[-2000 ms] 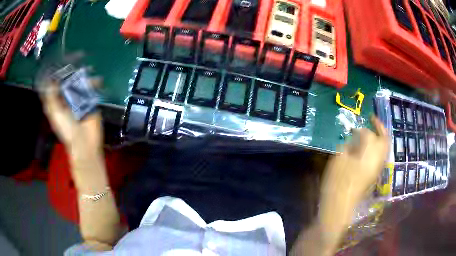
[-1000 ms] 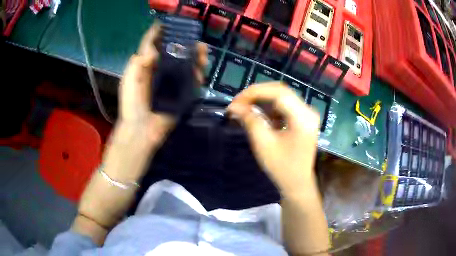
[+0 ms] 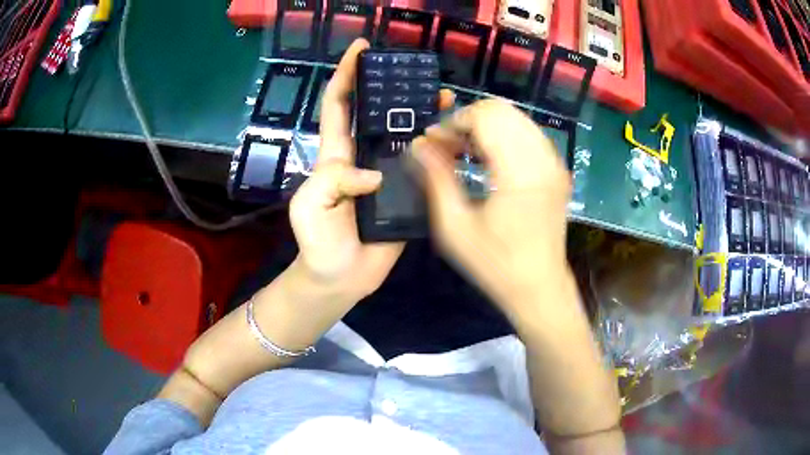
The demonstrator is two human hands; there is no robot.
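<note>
My left hand [image 3: 333, 218] holds a black keypad phone [image 3: 397, 89], keys away from me and screen end towards me. My left thumb lies on the phone's left edge beside the screen. My right hand [image 3: 497, 191] is over the screen's right side, fingertips bunched at its upper part and blurred; whether they pinch anything is not clear. Behind the hands, a clear lens sheet with black-bordered screen lenses [image 3: 264, 163] lies at the bench edge, partly hidden by the hands and phone.
Red foam trays [image 3: 622, 84] stand at the back and right. Yellow backing [image 3: 653, 138] and film scraps [image 3: 650, 178] lie at right, beside a stack of lens sheets [image 3: 746, 204]. A grey cable [image 3: 146, 133] hangs over the edge at left, above a red stool [image 3: 151, 293].
My left hand came in from the far left with the phone and is now steadier at the centre. My right hand moved from the right-side scraps to the phone's screen.
</note>
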